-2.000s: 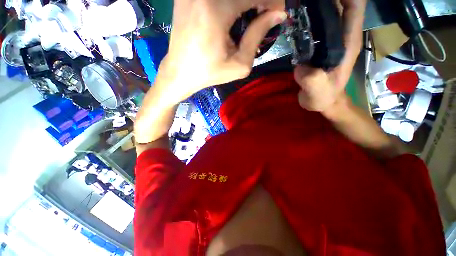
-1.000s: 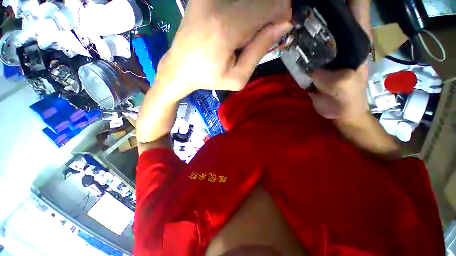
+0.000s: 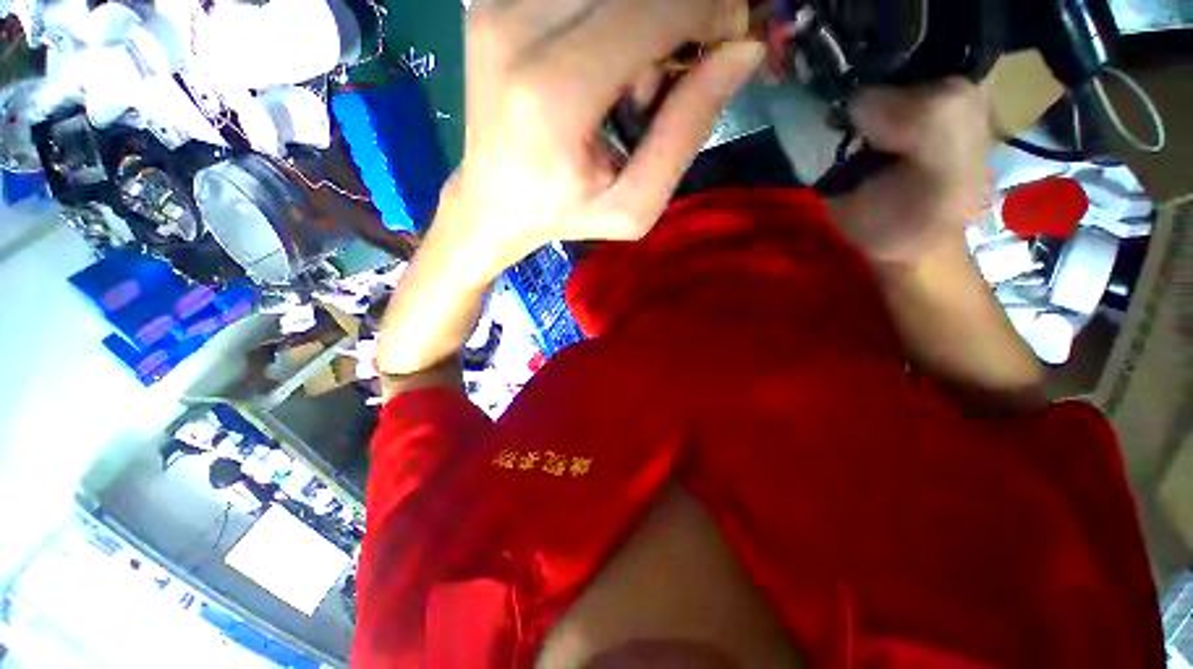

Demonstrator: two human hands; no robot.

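Note:
A black camera module (image 3: 896,39) with small bright parts on its left side is at the top edge, partly cut off. My right hand (image 3: 922,163), blurred, holds it from below and the right. My left hand (image 3: 563,144) is at the module's left side, thumb and fingers closed on thin wires (image 3: 687,55) that run to it. A dark part (image 3: 631,120) shows in the gap between left thumb and palm; I cannot tell what it is. The fingertips are partly hidden or cut off.
White camera parts (image 3: 281,46) are heaped left, with a round metal tin (image 3: 249,216) and a blue block (image 3: 390,150). A blue lattice crate (image 3: 543,298) lies below my left hand. A black tool with a looped cord (image 3: 1083,59) and more camera parts are right.
The module has turned, so its bright board faces me less, and it has moved up and right. My right hand has shifted up and right with it. My left hand stays near the module's left side.

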